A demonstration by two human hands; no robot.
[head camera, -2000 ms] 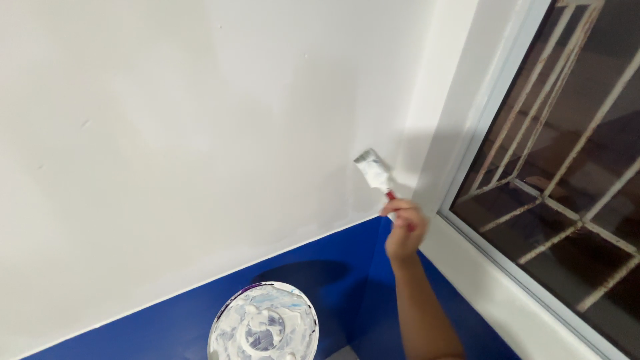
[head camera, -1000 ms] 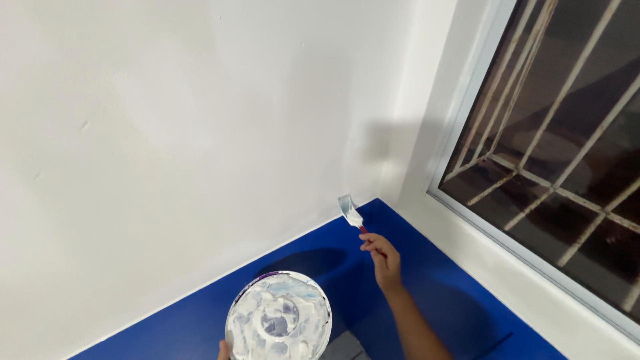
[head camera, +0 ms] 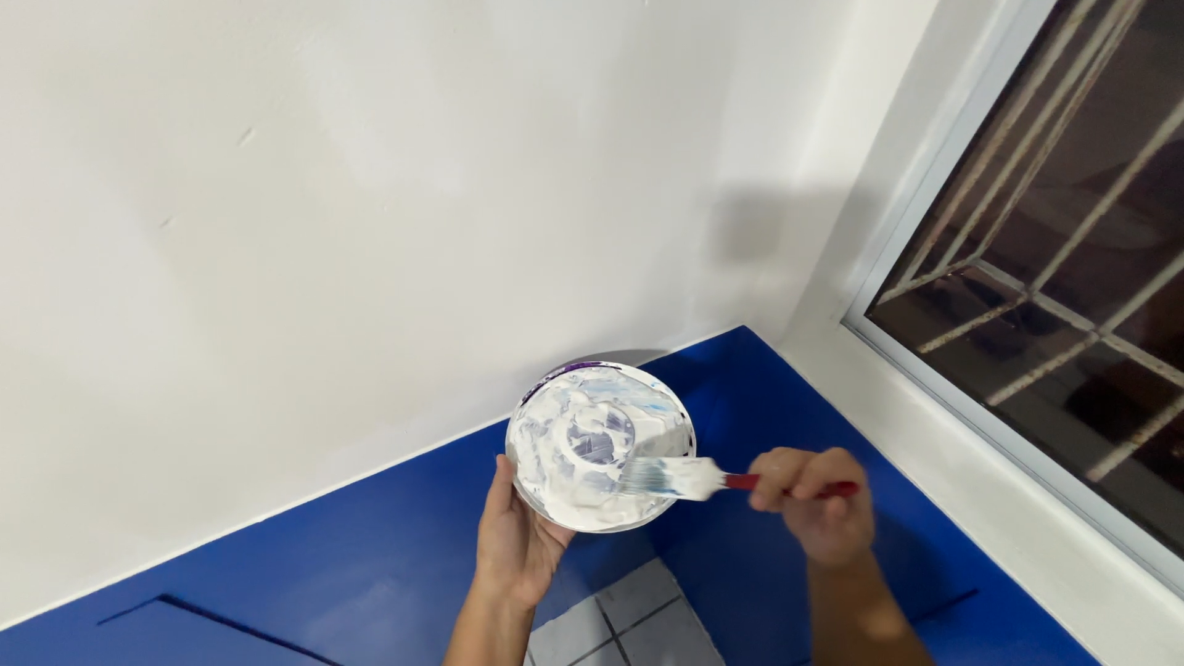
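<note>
A round lid (head camera: 601,444), smeared with thick white paint and a little blue, rests on my left hand (head camera: 523,546), whose fingers and thumb hold its lower left rim from beneath. My right hand (head camera: 819,499) grips the red handle of a paintbrush (head camera: 684,478) to the right of the lid. The brush lies nearly level, its white-coated bristles on the lower right part of the lid's paint.
A white wall (head camera: 416,231) meets a blue lower wall (head camera: 370,518) along a slanting edge. On the right is a window frame (head camera: 893,370) with rusty metal bars (head camera: 1064,314) beyond the glass. Grey floor tiles (head camera: 638,615) show at the bottom.
The brush, earlier up at the wall near the corner, has come down onto the lid in my right hand. My left hand and the lid have moved up and right, further into view.
</note>
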